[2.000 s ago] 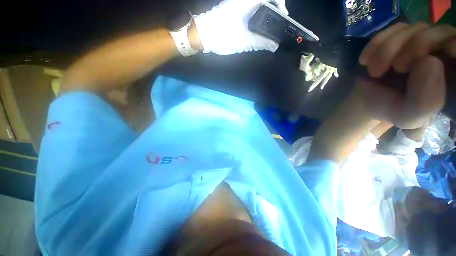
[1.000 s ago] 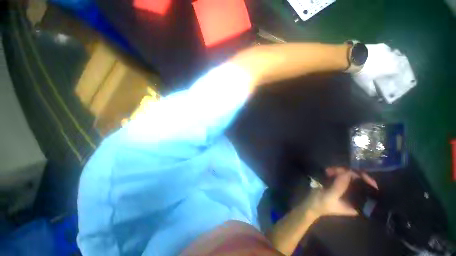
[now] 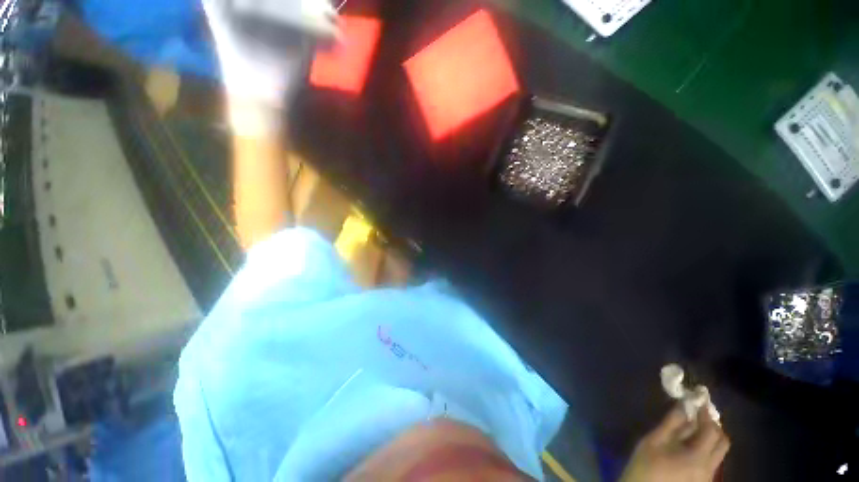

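My left hand (image 3: 252, 71), in a white glove, is blurred and cut off by the top edge at the upper left. It holds a flat grey unit (image 3: 283, 11), also blurred. My bare right hand (image 3: 680, 446) is low at the right, partly cut off by the bottom edge. Its fingers are bent and overlap the lower end of a crumpled off-white piece (image 3: 694, 399) on the black bench; whether they grip it cannot be told.
A black tray (image 3: 597, 115) of fine shiny parts stands on the bench (image 3: 622, 273) near red squares (image 3: 463, 75) (image 3: 347, 55). A blue bin (image 3: 818, 370) of shiny rings is at the right edge. White plates (image 3: 826, 136) (image 3: 610, 8) lie on the green surface (image 3: 725, 89).
My left hand has moved from the plate on the green surface to the upper left with the grey unit. The view has shifted; my right hand now overlaps the crumpled piece.
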